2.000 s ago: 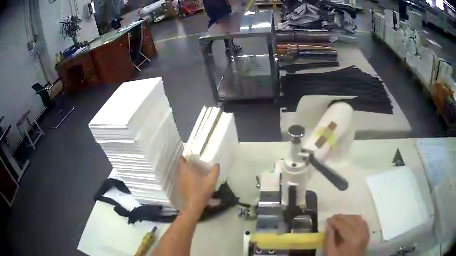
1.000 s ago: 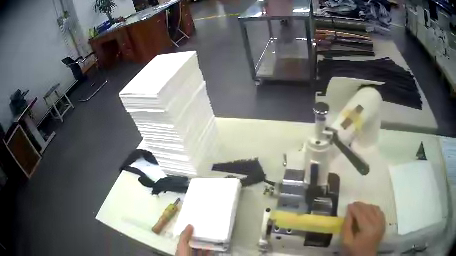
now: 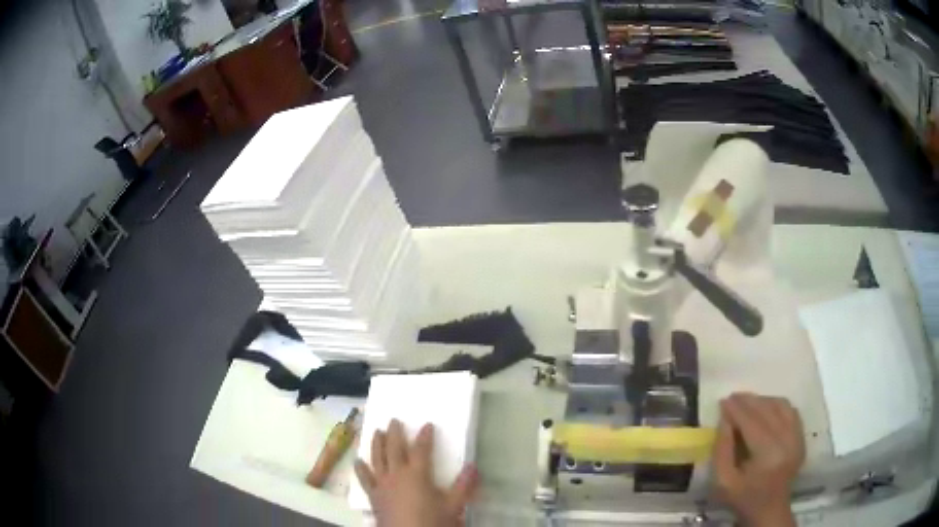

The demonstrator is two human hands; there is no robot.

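Note:
A small pile of white sheets [image 3: 438, 401] lies flat on the pale table, left of the machine. My left hand [image 3: 412, 479] rests on top of its near part with fingers spread, pressing on it and not gripping. My right hand [image 3: 760, 453] is curled at the right end of the yellow strip [image 3: 633, 444] across the machine front; whether it holds anything is hidden by its fingers. The machine's metal working head [image 3: 597, 376] stands behind the strip. A tall stack of white sheets [image 3: 319, 247] stands behind the small pile.
A screwdriver [image 3: 333, 450] lies left of the small pile. Black strips [image 3: 479, 340] lie around the tall stack's base. The grey lever [image 3: 721, 293] angles from the machine post [image 3: 640, 257]. White sheets [image 3: 867, 365] lie at the right. A metal trolley [image 3: 546, 98] stands beyond the table.
The small pile went from upright beside the tall stack to flat on the table. My left hand moved from its near edge onto its top. My right hand stayed by the yellow strip.

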